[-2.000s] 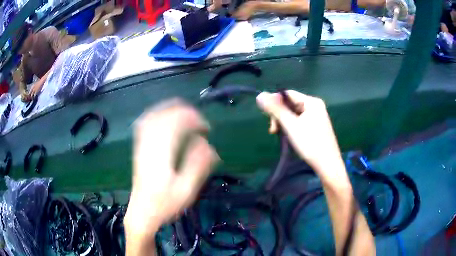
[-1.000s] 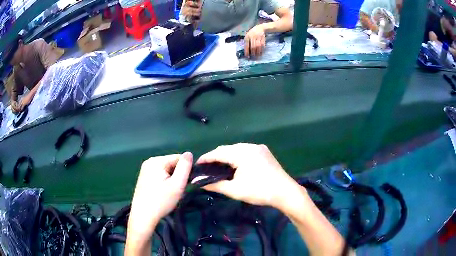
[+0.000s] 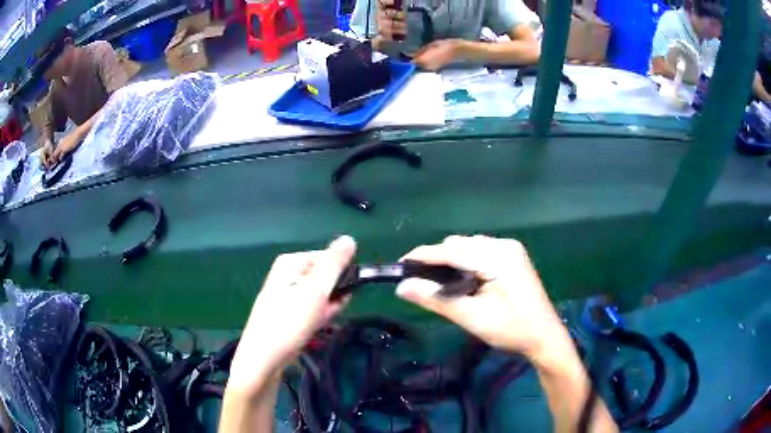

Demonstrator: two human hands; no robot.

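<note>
A black headband [image 3: 380, 272] is held level between my two hands above the near edge of the belt. A smooth, shiny stretch of it shows between the hands. My left hand [image 3: 308, 296] grips its left end with thumb and fingers. My right hand [image 3: 473, 287] grips the thicker dark right part, thumb in front and fingers behind. The parts inside both palms are hidden. Below, a pile of unfinished headbands [image 3: 414, 372] with loose wires lies on the near bench, partly behind my wrists.
Several headbands lie on the green belt [image 3: 254, 279], one straight ahead [image 3: 338, 173]. Clear bags lie at near left [image 3: 38, 347] and on the far table [image 3: 156, 118]. A blue tray [image 3: 317, 110] holds a box. A green post [image 3: 689, 161] stands right. People sit opposite.
My hands have come together from apart, both now on the headband. Since the last earlier frame they have spread slightly, showing its shiny stretch. The view has shifted.
</note>
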